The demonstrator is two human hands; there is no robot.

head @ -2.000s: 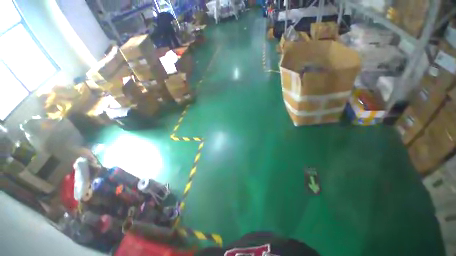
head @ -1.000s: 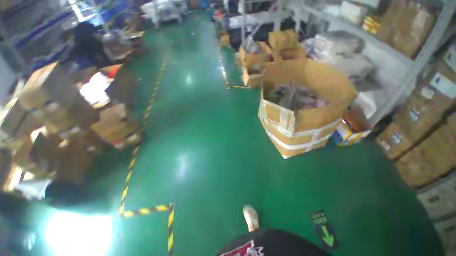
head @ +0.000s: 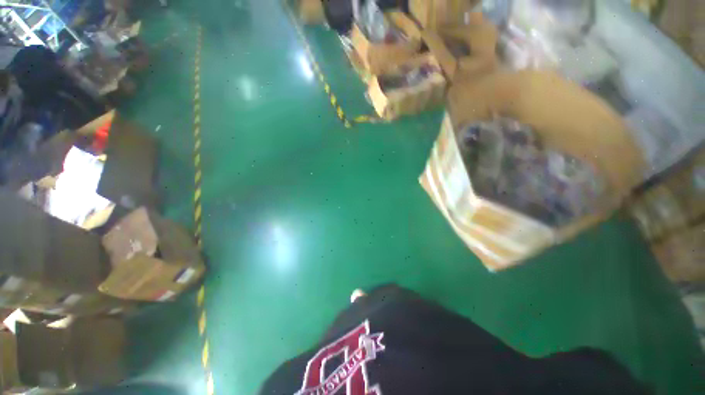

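Note:
No hand shows in the head view; both my hands are out of the picture. Nearest in front of me, to the right, a large open cardboard carton with white tape bands stands on the green floor. It holds many small items in clear plastic, too blurred to tell apart. My dark top with a red and white letter print fills the bottom edge. The tip of a light shoe shows just beyond it.
Smaller open cartons stand behind the large one. Open cartons are heaped on the left beyond yellow-black floor tape. Wrapped goods and stacked cartons line the right. A dark figure, probably a person, is at the upper left.
The view has moved forward along the aisle and tilted down. The large carton now looks nearer and its contents show more. The heaped cartons on the left are closer.

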